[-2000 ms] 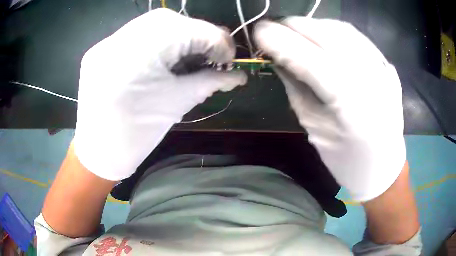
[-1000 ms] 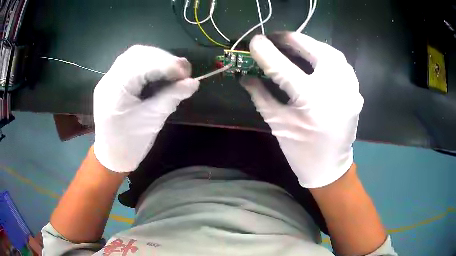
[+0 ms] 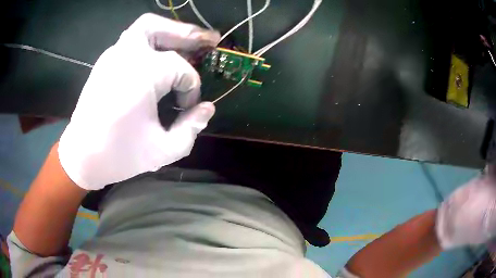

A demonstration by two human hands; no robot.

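Note:
A green circuit board (image 3: 234, 62) is above the dark bench, with two narrow prongs pointing right and white lead wires (image 3: 293, 30) running from it to the top edge. My left hand (image 3: 130, 103), in a white glove, holds the board's left end between its upper fingers. A thin silvery solder wire (image 3: 225, 92) runs from its thumb to the board's lower edge; its other strand shows left of the hand. My right hand (image 3: 470, 214), gloved and blurred, is at the far right edge, away from the board and partly cut off. Its fingers are not clear.
The dark bench (image 3: 348, 108) has its front edge below the board. A yellow plate (image 3: 458, 81) lies in a dark holder at the right. Part of a yellow wire (image 3: 173, 10) shows at the top. The blue floor (image 3: 375, 198) has a yellow line.
My right hand has let go of the board and moved to the far lower right. My left hand now holds the board and has the solder wire at its lower edge. The view has shifted.

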